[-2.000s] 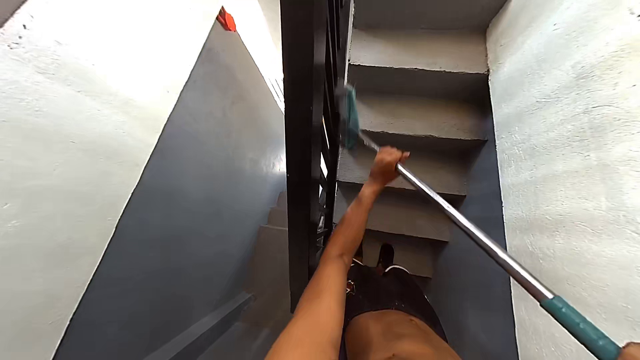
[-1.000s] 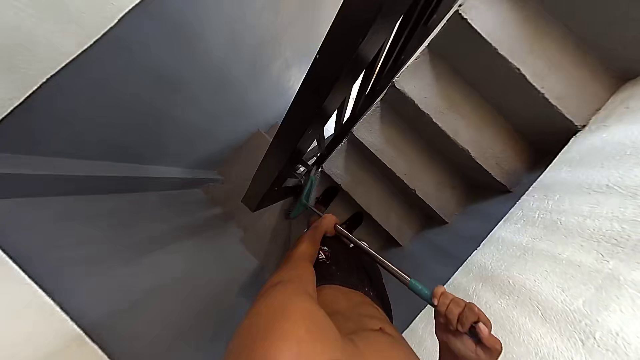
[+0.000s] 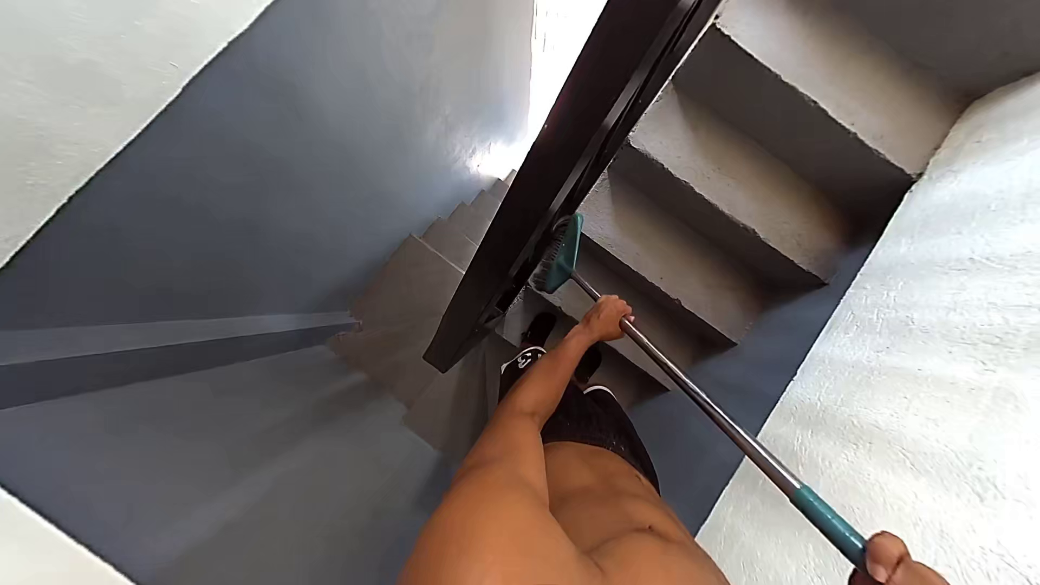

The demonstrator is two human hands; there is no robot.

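A long-handled broom with a metal pole point(image 3: 715, 414) and a green head point(image 3: 565, 256) runs from the centre to the lower right. Its bristles touch the dark metal railing point(image 3: 561, 175) beside the stairs. My left hand point(image 3: 605, 318) is closed round the pole a little below the head. At the lower right edge, my right hand point(image 3: 894, 561) grips the green sleeve at the far end of the pole; part of this hand is cut off by the frame.
Concrete steps point(image 3: 735, 183) rise to the upper right, between the railing and a rough white wall point(image 3: 934, 341). Left of the railing, more steps point(image 3: 414, 276) run along a grey-painted wall point(image 3: 325, 146). My feet stand on a step below the broom head.
Since a second ago, the broom head has moved up along the railing. The view has swung round over these two seconds. Both hands have kept hold of the broom.
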